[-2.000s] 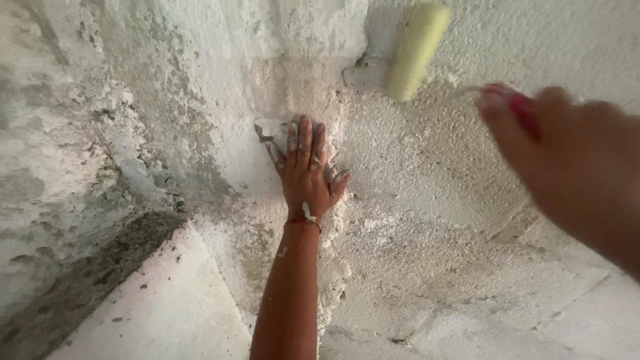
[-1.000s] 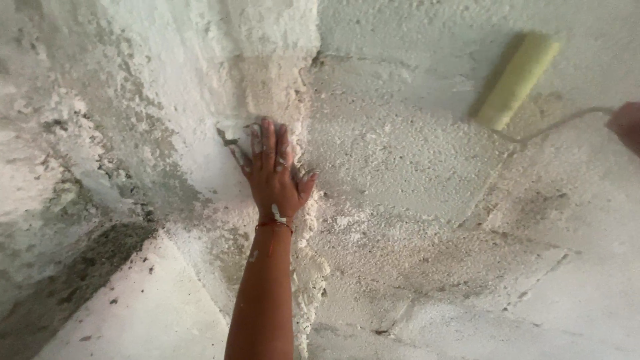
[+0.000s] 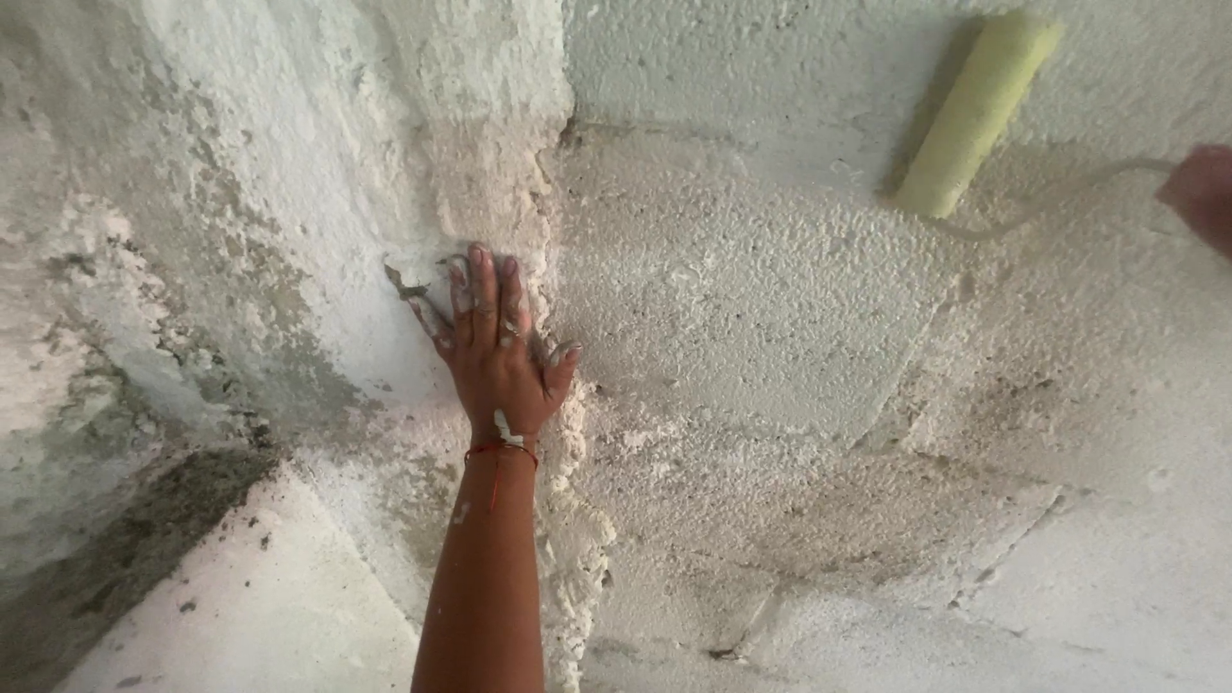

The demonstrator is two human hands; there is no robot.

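My left hand (image 3: pixel 500 356) lies flat on the rough plaster wall (image 3: pixel 712 318), fingers apart and pointing up, with pale paint spots on the fingers and wrist and a red string bracelet at the wrist. It holds nothing. At the upper right, a paint roller (image 3: pixel 980 115) with a pale yellow sleeve is tilted against the wall's surface. Its thin bent wire frame runs right to my right hand (image 3: pixel 1201 197), which is cut off by the right edge. The handle does not show; the hand is blurred but is at the end of the frame.
A ragged raised plaster seam (image 3: pixel 573 539) runs down beside my left arm. Stained, peeling plaster (image 3: pixel 144 318) covers the left side. At the lower left, a smooth white slanted face (image 3: pixel 260 597) meets a dark, crumbly ledge (image 3: pixel 135 539). Cracks cross the lower right surface.
My right hand and the roller have moved to the right across the wall; the red handle seen two seconds ago is out of sight. My left hand stays pressed on the same spot.
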